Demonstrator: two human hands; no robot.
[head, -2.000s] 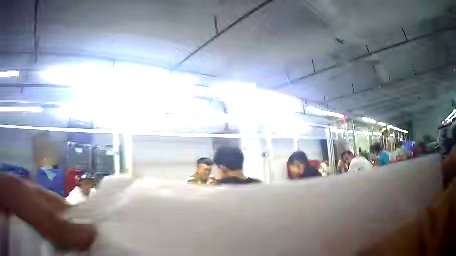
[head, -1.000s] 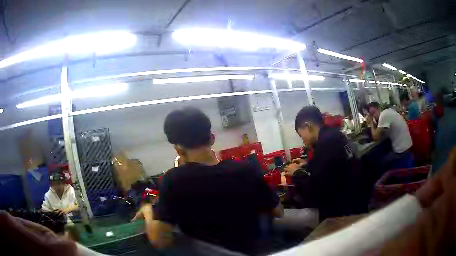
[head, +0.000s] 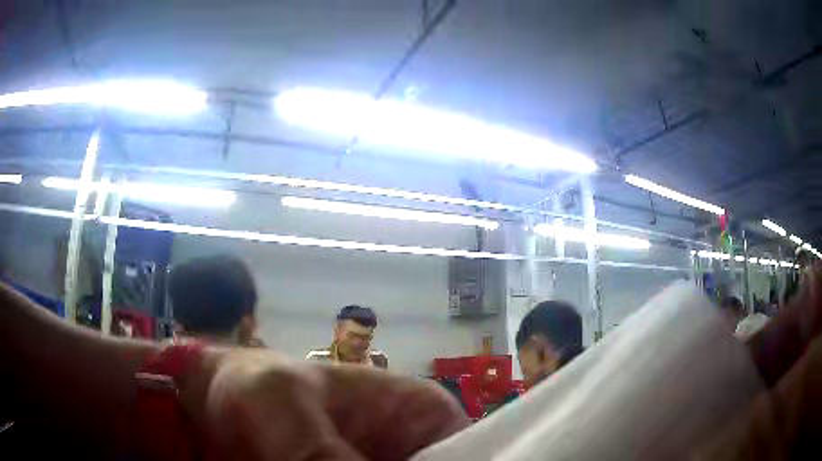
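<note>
A large white sheet [head: 622, 387], paper or cloth, stands close to the camera at the lower right and is blurred. My left hand [head: 306, 405] is large and blurred along the bottom, with a red band near the wrist; its fingers reach the sheet's lower left edge, but a grip cannot be told. My right hand [head: 789, 347] is at the right edge, blurred and partly cut off, against the sheet's right side. Its fingers are not clear.
Several people are beyond the sheet: a dark-haired head [head: 212, 297] at left, a person [head: 350, 338] in the middle, another head [head: 550, 338] to the right. Red crates [head: 473, 374] stand behind. Tube lights [head: 433, 131] and pale posts [head: 590, 261] are above.
The view has tilted up since one second ago, so people sit lower in the picture. My left hand has come in across the bottom, and the sheet has risen at the right.
</note>
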